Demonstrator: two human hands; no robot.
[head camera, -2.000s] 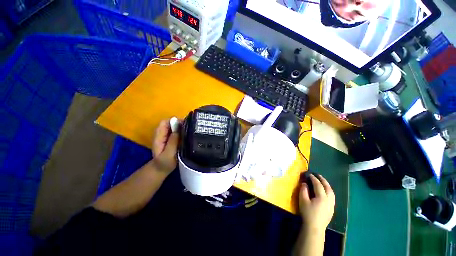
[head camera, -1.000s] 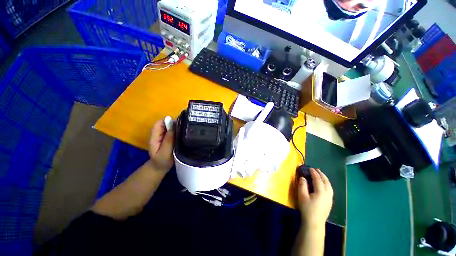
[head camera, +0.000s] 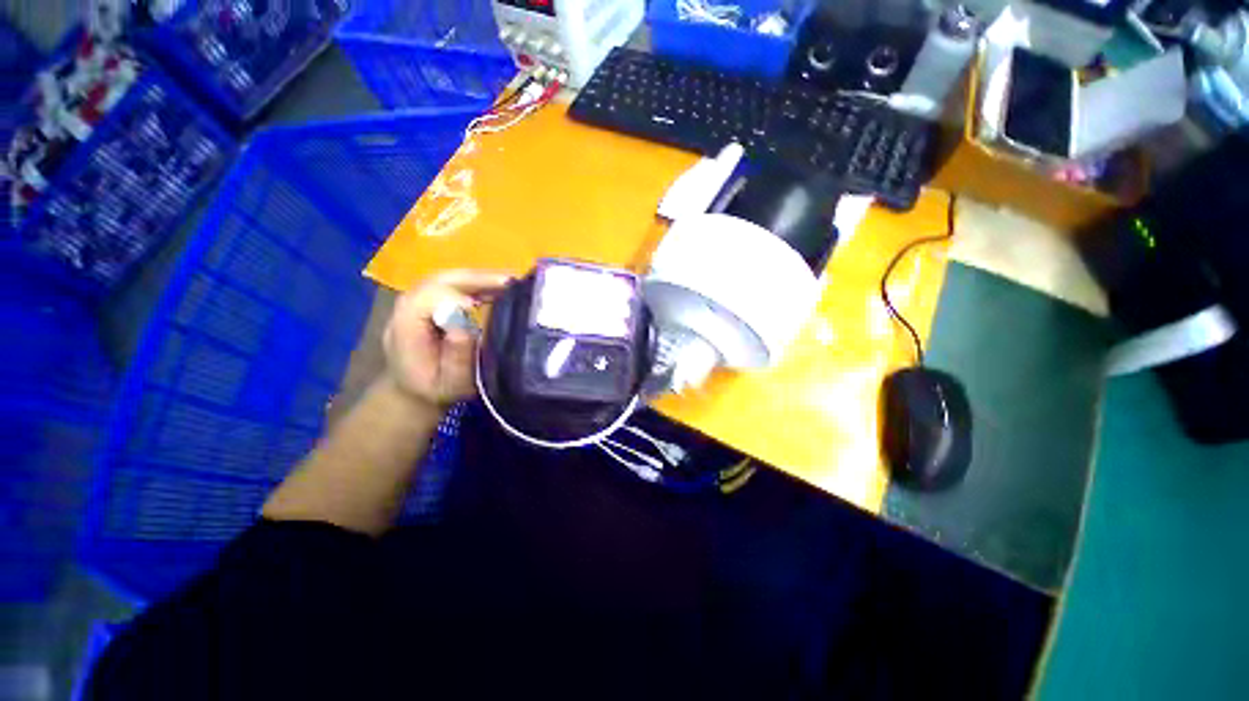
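Observation:
A dome camera with a black head and a lit, whitish window stands at the desk's front edge. My left hand is at its left side, fingers around a small white part there, probably the antenna. White cables with plugs hang below it at the bench edge. A second white dome camera lies just right of it, its black head toward the keyboard. My right hand is not in view. The black mouse lies on the green surface with no hand on it.
Keyboard lies behind the cameras. Power supply with leads is at the back left. An open cardboard box and a black device with a white strip stand right. Blue crates fill the left.
My right hand has left the mouse and gone out of view. The view has shifted down and left, and the monitor screen is gone from it. The second camera is turned differently.

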